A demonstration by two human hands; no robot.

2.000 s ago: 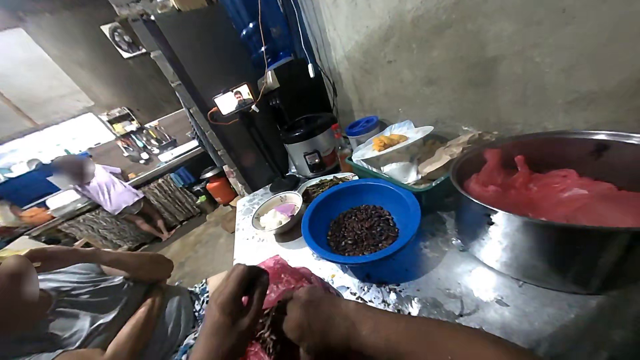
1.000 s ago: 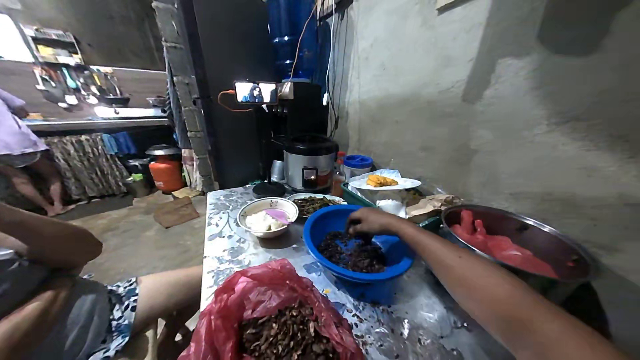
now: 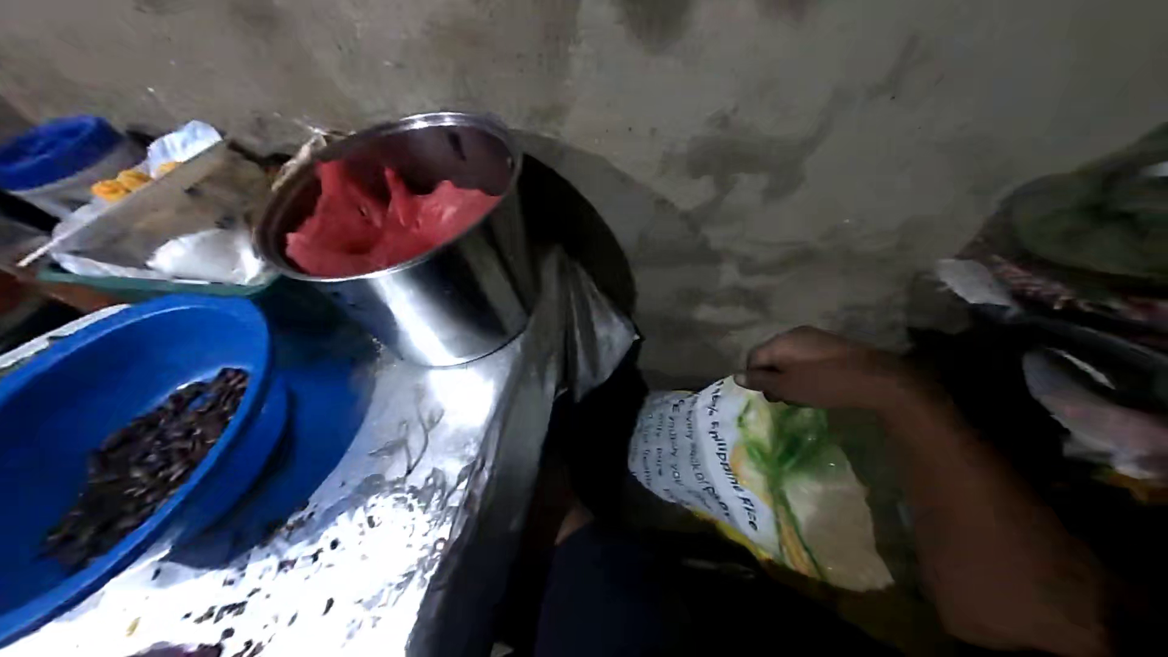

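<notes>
At the right, my right hand (image 3: 808,365) grips the top edge of a printed rice sack (image 3: 766,484) that stands low beside the table. My left hand does not show. A blue plastic basin (image 3: 210,333) at the left holds dark beans or seeds (image 3: 155,465). Behind it, near the wall, a stainless steel pot (image 3: 438,301) contains a red plastic bag (image 3: 383,224).
Dark bits are scattered over the table's shiny plastic cover (image 3: 365,538). At the back left are yellow-orange food pieces (image 3: 123,182), plastic wrapping and a blue-lidded container (image 3: 59,151). The concrete wall (image 3: 730,119) runs behind. Bags (image 3: 1086,301) lie at the far right.
My right hand has left the blue basin and is now at the rice sack. The view has swung far to the right and down, so the red bag of brown pieces is largely out of view.
</notes>
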